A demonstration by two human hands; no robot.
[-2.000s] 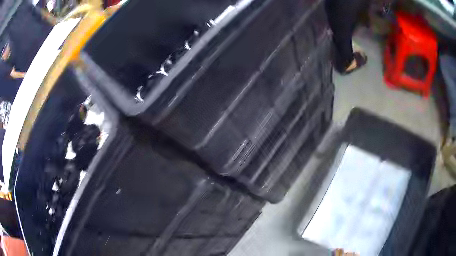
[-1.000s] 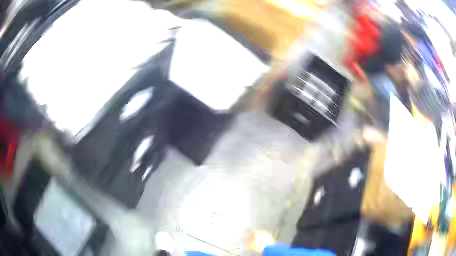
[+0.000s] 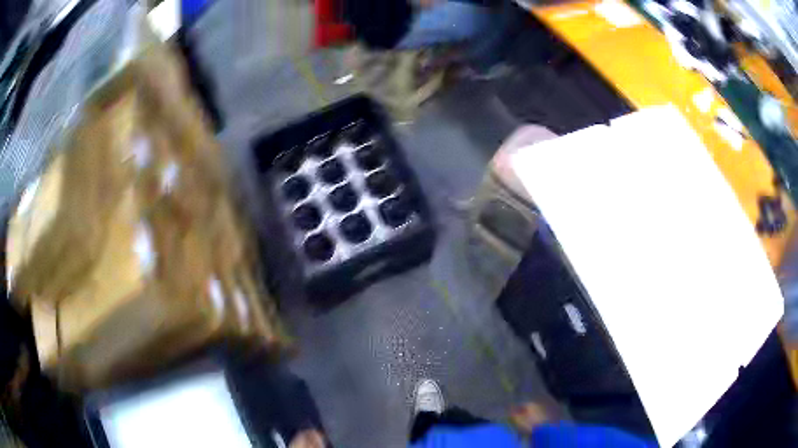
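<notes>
A black crate (image 3: pixel 372 269) stands on the floor ahead. Its pale insert (image 3: pixel 366 242) has rows of round dark pockets. A dark-rimmed crate with a whitish sheet (image 3: pixel 175 416) is cut off at the bottom left. A blurred skin-coloured patch at the bottom edge, beside that crate, looks like my left hand (image 3: pixel 308 438); its fingers are hidden. Another small blurred patch above my blue clothing looks like my right hand (image 3: pixel 529 416); nothing can be made out in it. Whether either hand grips anything cannot be told.
Brown cartons (image 3: pixel 114 262) are stacked at left. A large white sheet (image 3: pixel 656 254) lies over dark crates (image 3: pixel 560 337) at right, beside the orange bench (image 3: pixel 604 39). A person's knee or leg (image 3: pixel 525 153) shows near it. My shoe (image 3: pixel 429 396) is on the grey floor.
The view has swung from stacked dark crates, across the aisle, to the floor crate with the pocketed insert and the cartons. Hand changes are too blurred to tell.
</notes>
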